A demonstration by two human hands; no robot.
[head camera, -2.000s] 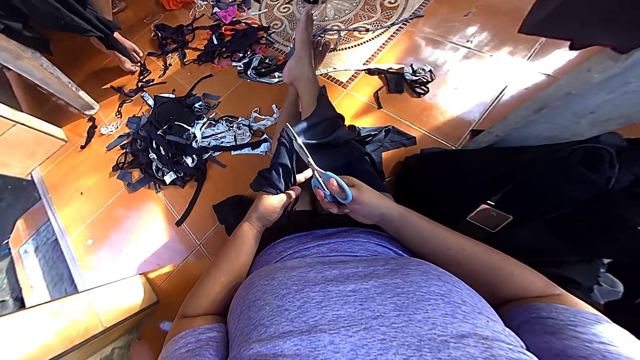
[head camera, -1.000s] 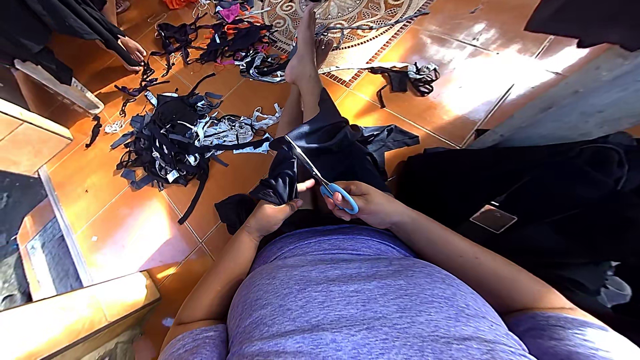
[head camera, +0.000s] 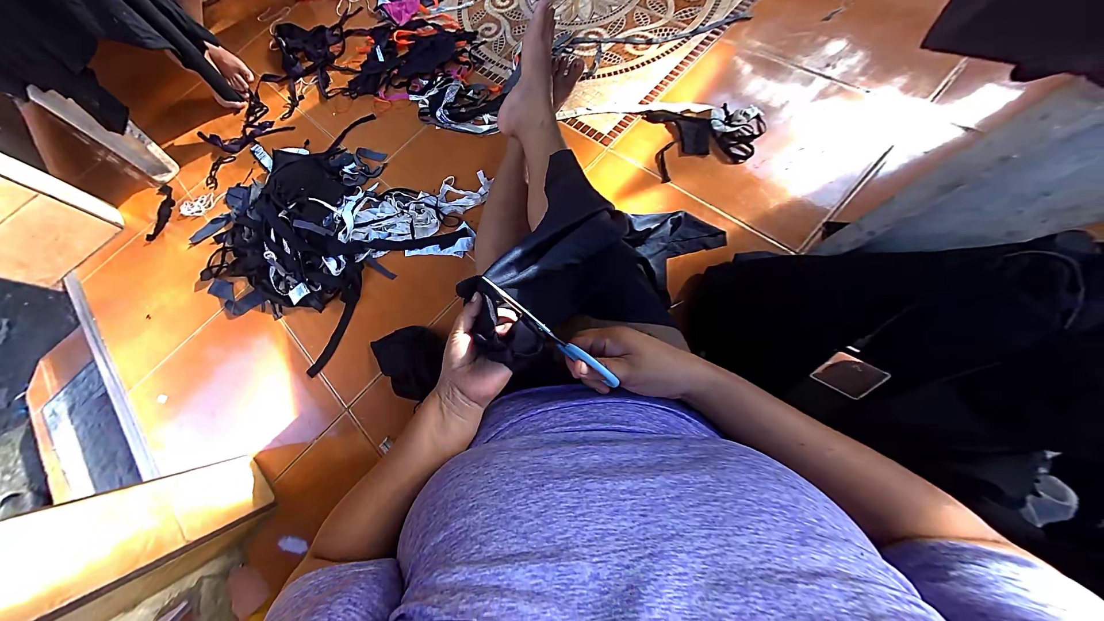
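My left hand (head camera: 473,362) holds a bunched edge of black fabric (head camera: 565,259) above my lap, with the fingers partly hidden in its folds. In my right hand (head camera: 634,358) is a pair of scissors (head camera: 552,335) with blue handles. The blades point up and left and lie against the bunched cloth near my left fingers; whether they are parted is hard to tell. The rest of the fabric spreads over my legs, which stretch forward along the floor.
A heap of black and white fabric strips (head camera: 302,228) lies on the tiles left of my legs, with more scraps (head camera: 414,56) beyond. Another person's hand (head camera: 228,73) is at the upper left. Dark cloth (head camera: 776,345) carrying a flat rectangular object (head camera: 849,373) is piled at my right.
My left hand has turned and lifted the bunched cloth. The scissors have turned, so their blades now point more to the left across the fabric.
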